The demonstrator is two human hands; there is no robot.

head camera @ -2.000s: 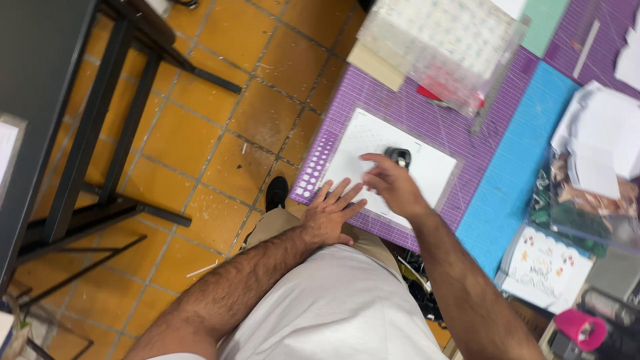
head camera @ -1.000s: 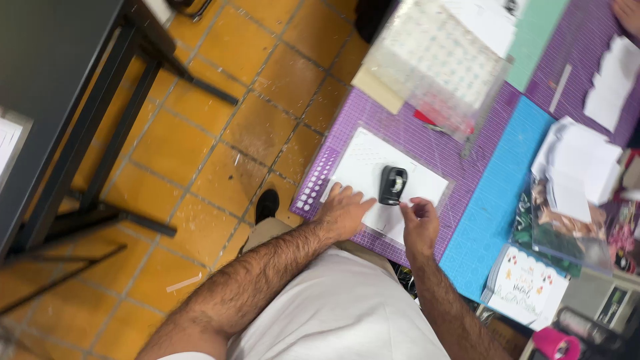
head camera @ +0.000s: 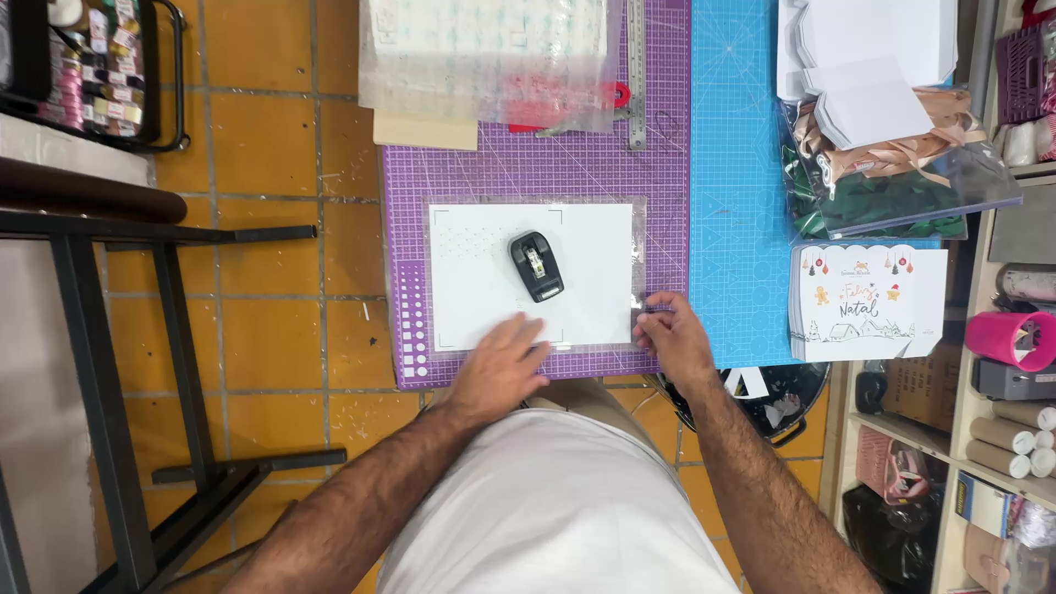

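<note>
A black tape dispenser (head camera: 536,266) lies on a white sheet of paper (head camera: 598,272) with printed corner marks. The sheet rests on a clear plastic sheet or sleeve (head camera: 638,239), over a purple cutting mat (head camera: 528,177). My left hand (head camera: 503,363), slightly blurred, lies over the sheet's lower edge below the dispenser, fingers apart, holding nothing. At the sheet's lower right my right hand (head camera: 672,338) has its thumb and forefinger drawn together by the clear plastic's edge; whether something is between them cannot be made out.
A blue cutting mat (head camera: 734,181) adjoins on the right, bearing a stack of printed cards (head camera: 870,301) and a plastic bag of ribbons (head camera: 891,190). Plastic-covered sheets (head camera: 495,58) and a steel ruler (head camera: 636,74) lie at the back. Shelves stand right; a black metal frame (head camera: 173,346) stands left.
The view has turned and shifted. My right hand, over the sheet by the dispenser two seconds ago, is now at the sheet's right edge. The dispenser remains on the sheet.
</note>
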